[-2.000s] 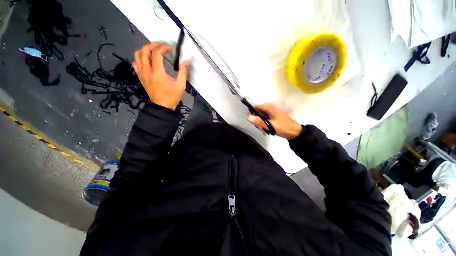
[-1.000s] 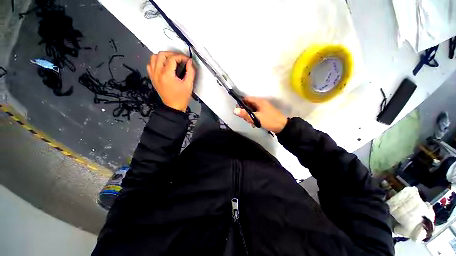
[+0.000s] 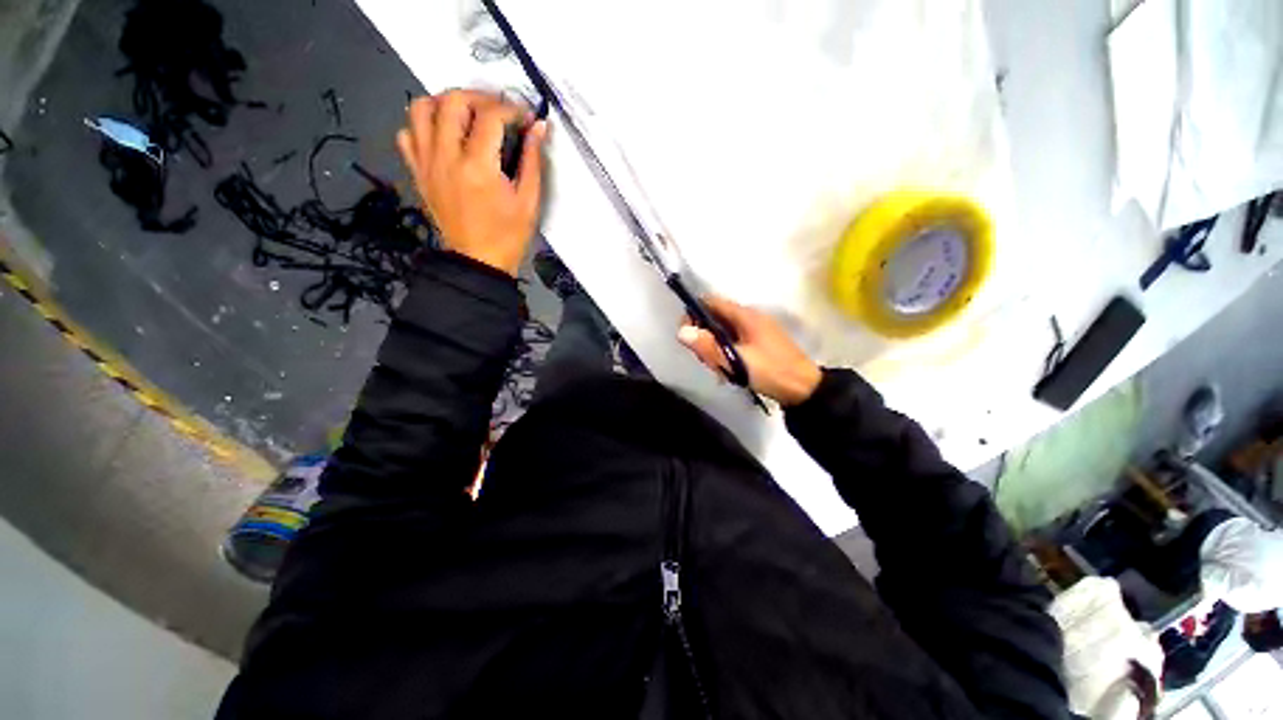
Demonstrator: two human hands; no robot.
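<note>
My right hand point(image 3: 756, 352) holds the black handles of the fabric shears point(image 3: 615, 193) low on the white table. The long silver blades point up and left along a thin dark fabric edge point(image 3: 518, 49) beside the white paper pattern point(image 3: 732, 127). Whether the blades are apart is hard to tell. My left hand point(image 3: 476, 172) is at the table's near edge, left of the blades, with curled fingers on a black fabric trimming point(image 3: 515, 148) that joins the dark edge near the blade tips. A yellow tape roll point(image 3: 915, 265) lies on the paper, right of the shears.
A black phone-like block point(image 3: 1090, 352) lies at the right, with small dark tools point(image 3: 1182, 251) beyond it near other white sheets point(image 3: 1210, 113). Tangled black trimmings point(image 3: 331, 239) and a blue-white scrap point(image 3: 124, 135) are on the floor at left. A can point(image 3: 267, 521) stands below.
My left hand has closed on the dark trimming, which hung below it two seconds ago. The view has shifted, so the tape roll appears lower. The shears remain in my right hand.
</note>
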